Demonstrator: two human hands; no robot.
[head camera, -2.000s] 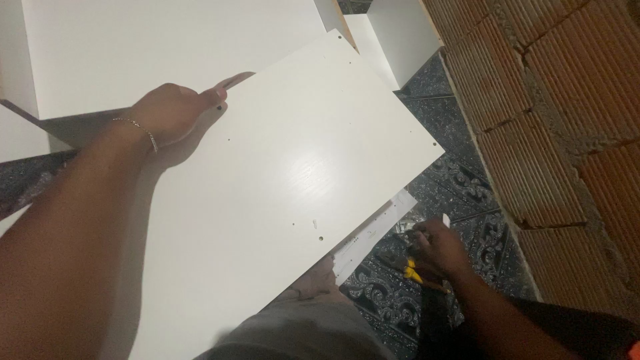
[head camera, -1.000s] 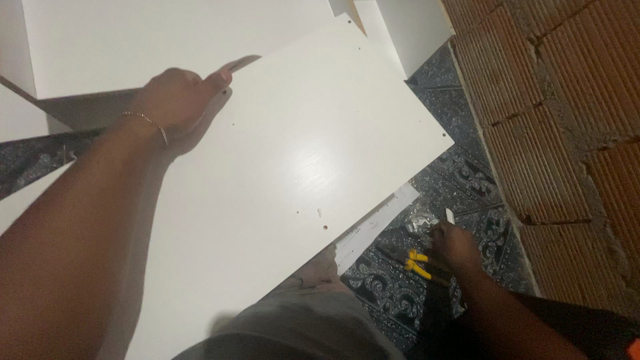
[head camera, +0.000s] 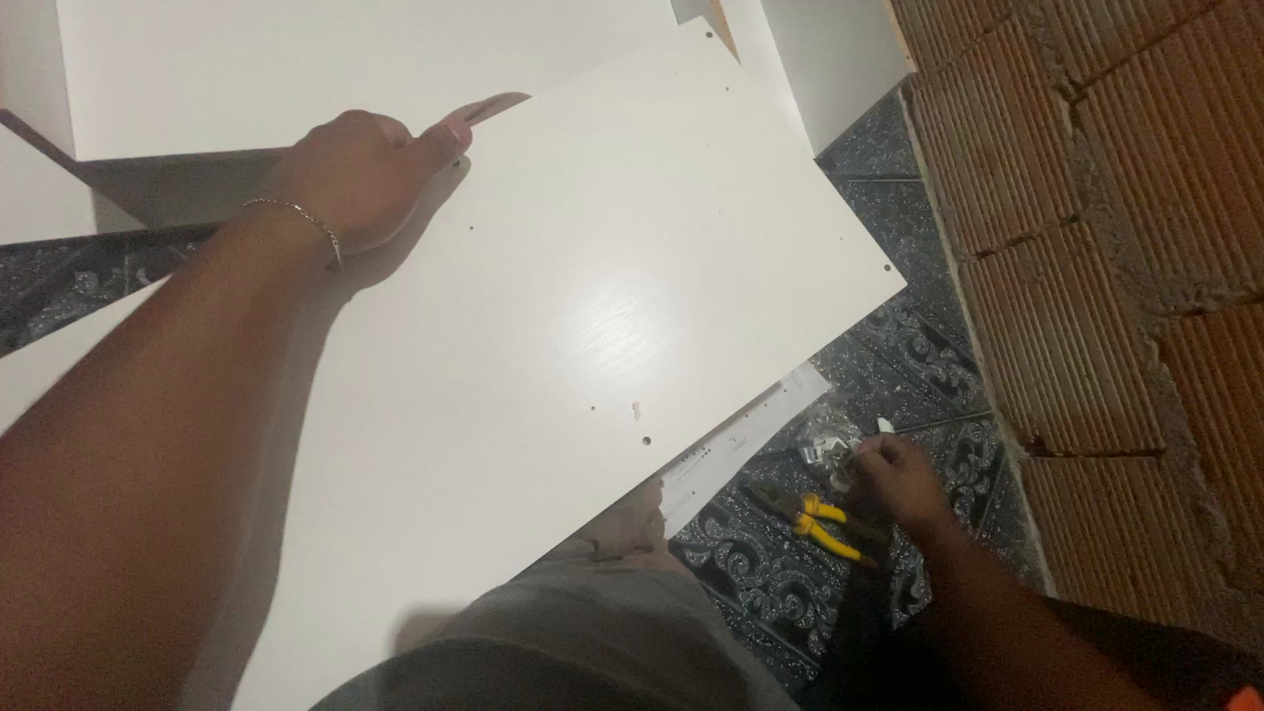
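A white panel with small drilled holes (head camera: 553, 296) lies slanted across the view, its lower part over my leg. My left hand (head camera: 370, 168) grips its upper left edge, thumb on the white face. Down on the right, my right hand (head camera: 894, 479) is at a clear plastic bag of small hardware (head camera: 828, 439); a small white piece (head camera: 885, 426) shows beside its fingers. Whether the fingers hold anything is unclear. Pliers with yellow and black handles (head camera: 825, 523) lie on the floor just left of that hand.
A printed paper sheet (head camera: 741, 444) sticks out from beneath the panel's lower right edge. Larger white furniture panels (head camera: 346, 69) stand behind, with another at the top right (head camera: 839, 59). A bare brick wall (head camera: 1066, 326) runs along the right side of the dark patterned tile floor (head camera: 760, 583).
My right hand has shifted slightly around the hardware bag, and the pliers now show more fully than two seconds ago. My left hand keeps its hold on the panel.
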